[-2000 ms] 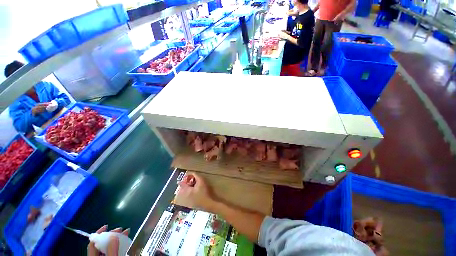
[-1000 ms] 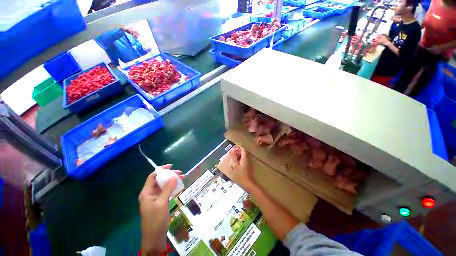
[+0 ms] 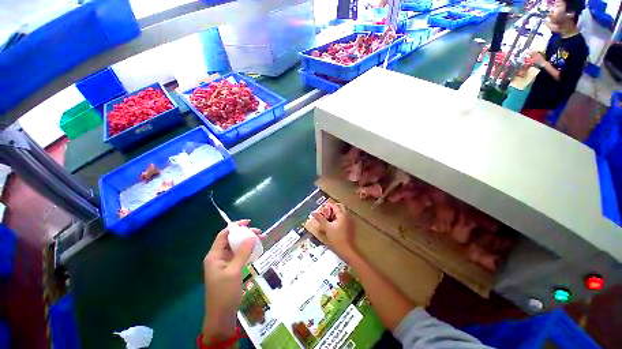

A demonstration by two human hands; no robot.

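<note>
My left hand (image 3: 228, 262) holds a white squeeze bottle (image 3: 242, 241) above the left edge of the printed mat. Its long thin needle points up and left. My right hand (image 3: 334, 228) is closed around a small pinkish-brown moulded part (image 3: 330, 210) at the mat's far edge, by the oven's cardboard; the fingers hide most of the part. The green and white printed mat (image 3: 307, 292) lies under both hands. The needle and the part are apart. More brown parts (image 3: 436, 213) lie piled on cardboard (image 3: 402, 228) in the open mouth of the cream-grey oven (image 3: 464, 129).
A blue tray (image 3: 170, 198) with white lining and few brown parts stands on the green bench (image 3: 164, 272). Trays of red pieces (image 3: 225, 102) stand beyond. A white object (image 3: 135, 337) lies at lower left. A person in black (image 3: 556, 68) is at far right.
The view has swung left since two seconds ago. The bottle, earlier low at the picture's edge, is now raised beside the mat in my left hand. My right hand still holds the part.
</note>
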